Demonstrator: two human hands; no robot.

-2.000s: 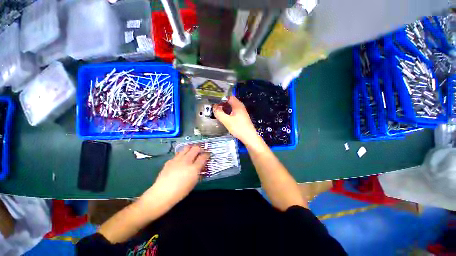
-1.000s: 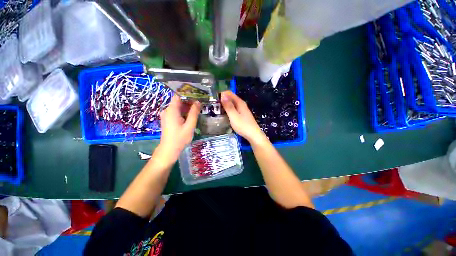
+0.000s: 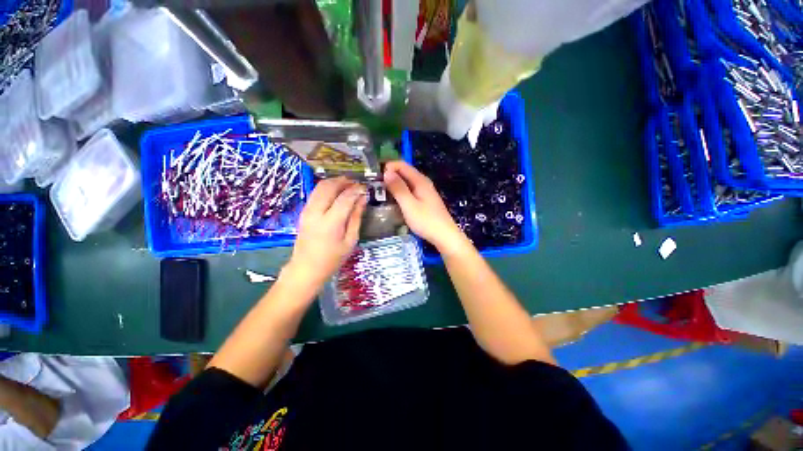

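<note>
My left hand (image 3: 330,220) is at the left side of the press fixture (image 3: 381,220), fingers bent together at its top. My right hand (image 3: 421,204) is at its right side, fingertips by the small black-and-white seats. Whether either hand holds a small part cannot be told. The guard plate (image 3: 330,157) with a yellow triangle label is just behind the fingers. A clear plastic box (image 3: 374,280) with a row of red-and-white pins lies nearest my body. The left blue bin (image 3: 231,183) holds a loose heap of pins. The middle blue bin (image 3: 480,189) holds black ring parts.
The green press (image 3: 396,97) stands at top centre. Stacked blue bins (image 3: 704,132) of silver parts are far right. Clear boxes (image 3: 95,181) are far left. A flat black rectangle (image 3: 182,299) lies left front. Paper scraps (image 3: 666,248) lie on the right. Another person's arm (image 3: 31,407) shows bottom left.
My left hand has moved from the clear box to the fixture, then slightly right and down with its fingers drawn in. My right hand stays at the fixture. The guard plate appears further left.
</note>
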